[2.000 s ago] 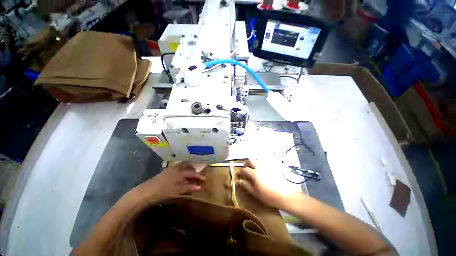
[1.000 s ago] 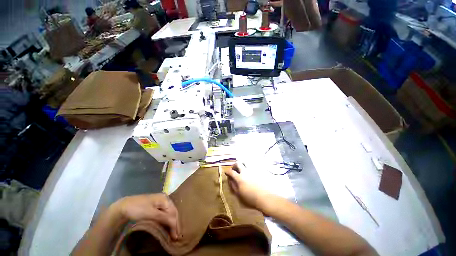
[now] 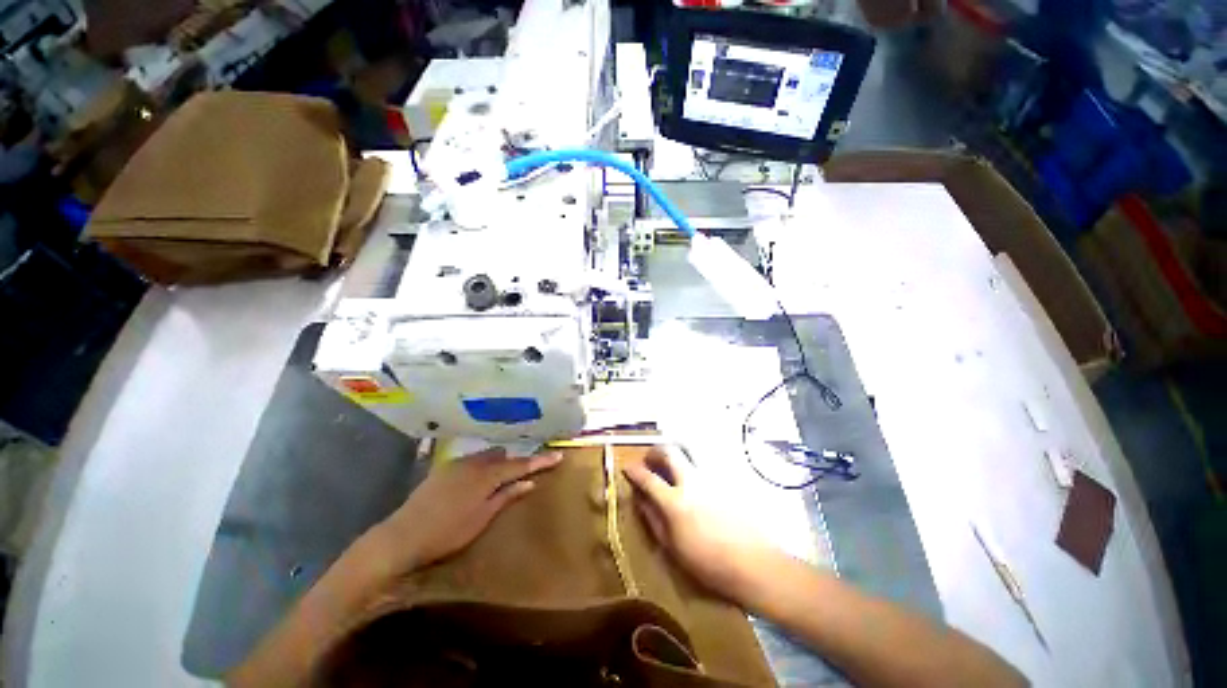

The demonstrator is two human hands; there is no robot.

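The brown bag body [image 3: 552, 538] lies under the front of the machine head [image 3: 471, 383], its far edge at the yellow-edged template. A pale tape strip [image 3: 614, 518] runs down its middle. My left hand [image 3: 458, 511] lies flat on the panel left of the strip, fingers stretched forward. My right hand [image 3: 686, 518] rests at the panel's right side, fingers bent on the fabric; whether they pinch it is unclear. The near part of the bag is bunched and dark inside. The needle area is hidden behind the machine head.
Dark snips [image 3: 814, 461] with a black cord lie on the white plate at right. A dark brown patch [image 3: 1086, 522] and a thin pale-handled tool [image 3: 1007, 581] lie further right. Folded panels [image 3: 229, 182] are back left. A control screen [image 3: 760, 83] stands behind; a blue hose [image 3: 606, 161] arches over the machine.
My left hand has moved from the bag's near fold forward onto the panel by the machine head. My right hand stays near the far right edge. The camera view has tilted downward.
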